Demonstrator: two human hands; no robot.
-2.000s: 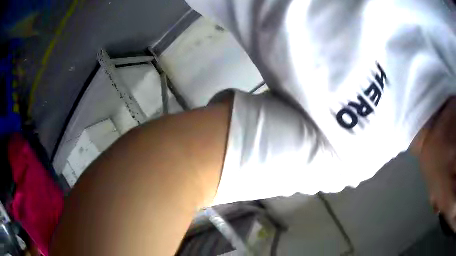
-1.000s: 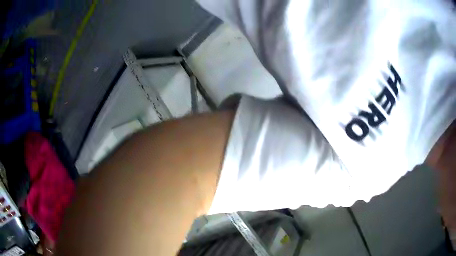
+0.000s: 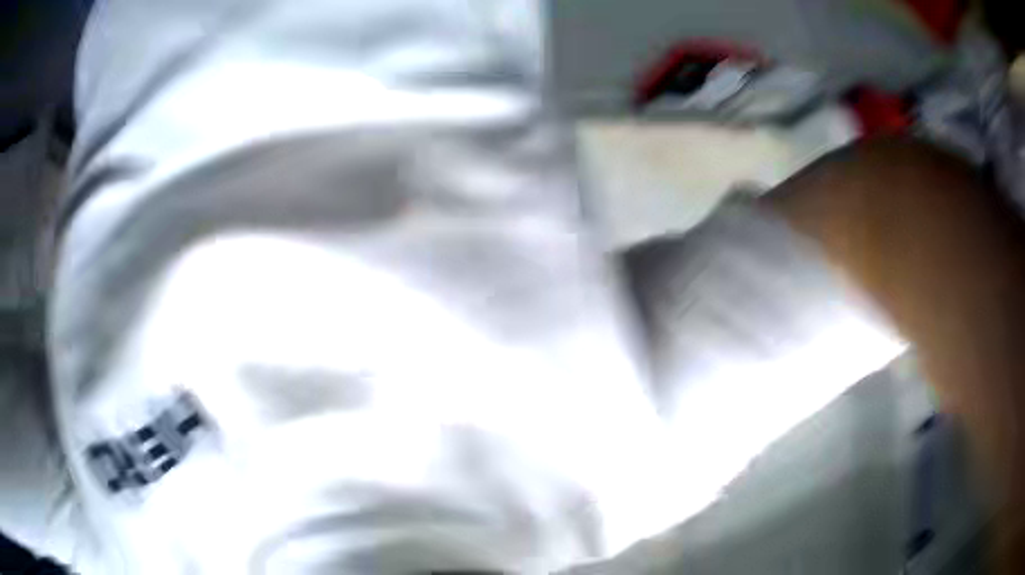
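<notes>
A white garment with dark printed letters (image 3: 337, 337) fills most of the blurred view, close to the camera. A bare arm (image 3: 933, 247) comes out of a white sleeve (image 3: 753, 303) at the right and runs down to the right edge. No hand shows clearly; the arm's lower end is cut off by the picture's edge. I cannot tell what either hand holds.
A pale cream surface (image 3: 686, 174) lies behind the sleeve. A red and black object (image 3: 691, 70) with whitish material beside it is at the top. A blurred red thing (image 3: 882, 110) is at the upper right. A grey-green surface (image 3: 787, 483) shows below the sleeve.
The view has swung sharply. The printed letters are now at the lower left, and the bare arm shows at the right. The blue and pink things at the left are gone from view.
</notes>
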